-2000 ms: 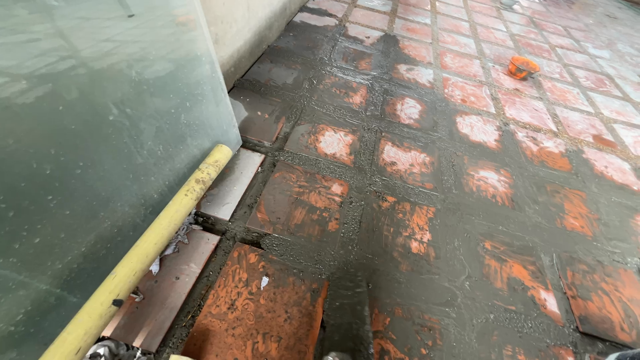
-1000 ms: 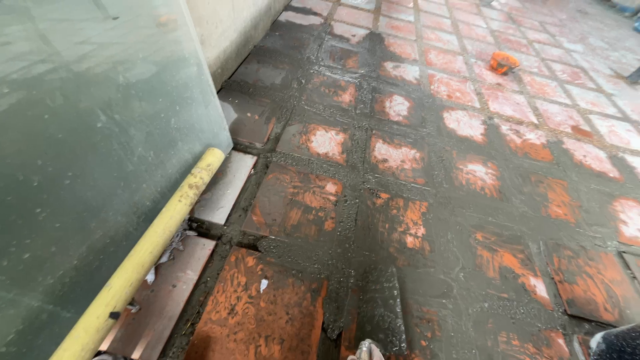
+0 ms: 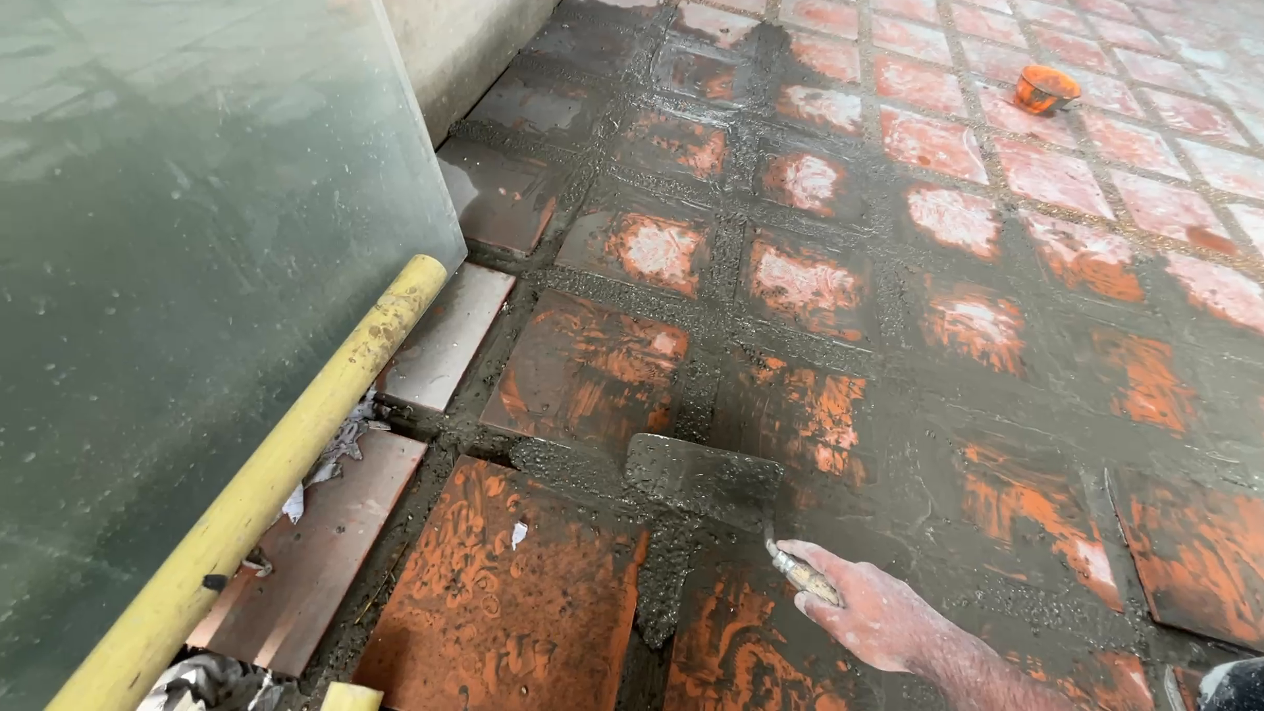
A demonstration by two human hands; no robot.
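Observation:
My right hand [image 3: 869,607], at the lower right, grips the worn handle of a mortar-coated trowel [image 3: 703,481]. The trowel's wide blade lies flat over the wet grey mortar joint [image 3: 667,583] where several terracotta tiles meet. Just left of the blade's lower side is a large orange terracotta tile [image 3: 504,592] with a small white scrap on it. Beyond the blade, another tile [image 3: 592,365] is smeared with grey mortar. My left hand is not in view.
A glass panel [image 3: 197,197] stands at the left, with a yellow pipe [image 3: 267,474] along its foot. Crumpled paper [image 3: 212,683] lies at the lower left. An orange bucket [image 3: 1047,89] sits on pale tiles at the upper right. A low wall [image 3: 464,59] runs behind the panel.
My right hand and the trowel have come into view over the joint, which neither earlier frame shows so plainly. Mortar now lies in the joint above the large tile, left of the blade.

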